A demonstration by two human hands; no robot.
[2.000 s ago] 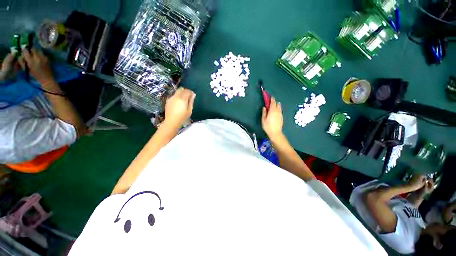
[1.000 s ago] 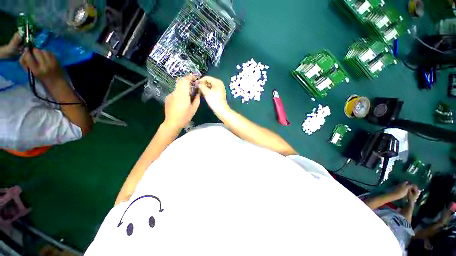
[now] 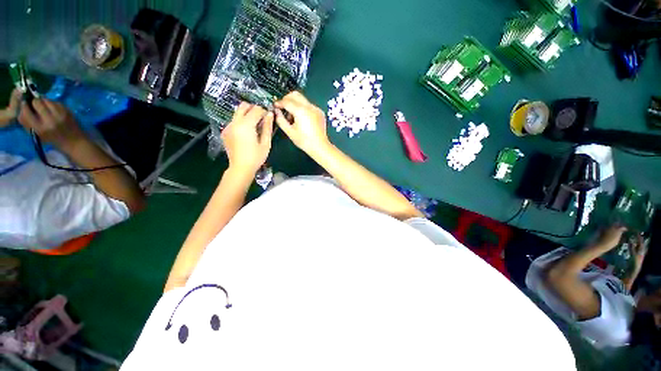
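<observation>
A wrapped board bundle in shiny clear film lies on the green bench ahead and left of centre. My left hand and my right hand meet at its near end, fingertips pinched close together on the clear wrapping. The exact piece between the fingers is too small to make out. The red cutter lies on the mat to the right of my right hand. A heap of small white parts lies between the bundle and the cutter.
Board stacks stand to the right, with more behind. A smaller white heap, a single board, a yellow reel and black equipment are at right. People sit at both sides. Another black unit stands left.
My right hand has put the red cutter down on the mat and moved left to join my left hand at the bundle's near end. The view has shifted slightly.
</observation>
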